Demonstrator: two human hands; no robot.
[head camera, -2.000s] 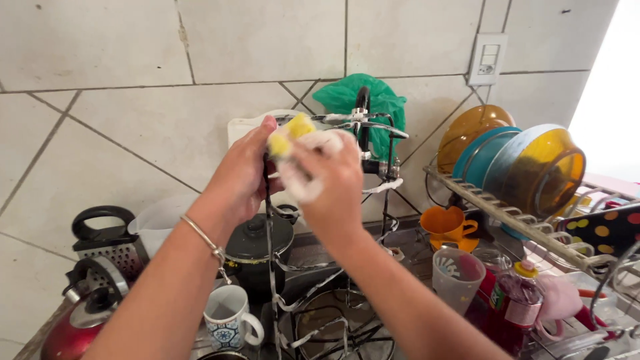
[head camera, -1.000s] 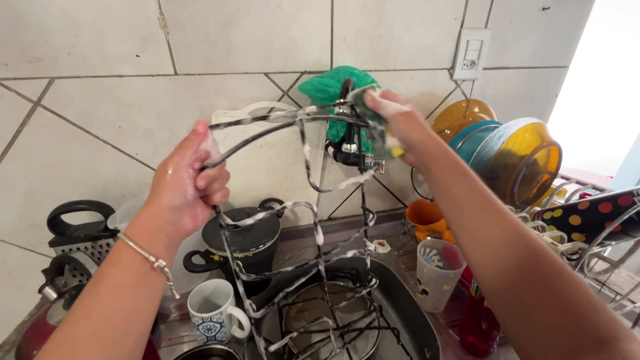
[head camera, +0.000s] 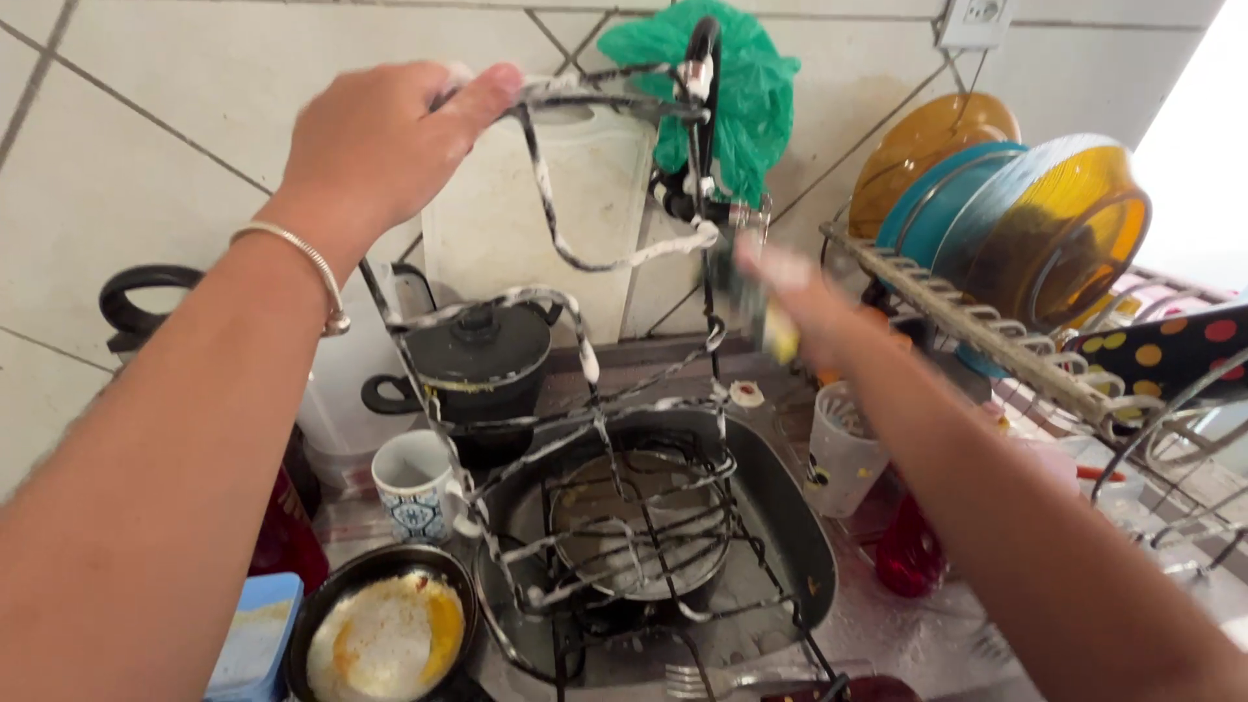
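Note:
A black wire rack (head camera: 597, 414), streaked with white suds, stands tilted over a dark rectangular pan (head camera: 804, 526). My left hand (head camera: 390, 136) is closed around its upper left bar. Blurred by motion, my right hand (head camera: 804, 292) holds a green and yellow sponge (head camera: 770, 327) against or beside the rack's right upright. Behind the rack's top, a green plastic bag (head camera: 751, 97) hangs at the black faucet (head camera: 704, 58). A round pan (head camera: 575, 507) holding cloudy liquid lies within the rectangular one, beneath the rack's lower wires.
Left of the rack are a black lidded pot (head camera: 478, 356), a patterned mug (head camera: 414, 487), a greasy frying pan (head camera: 390, 634) and a blue container (head camera: 258, 634). Forks (head camera: 702, 680) lie at the front. On the right are a plastic cup (head camera: 843, 453) and a dish rack (head camera: 975, 336) with bowls and plates.
My right hand with the sponge has moved from the rack's top right corner down its right side. Two seconds ago both hands were close together at the rack's top. The view has tilted down.

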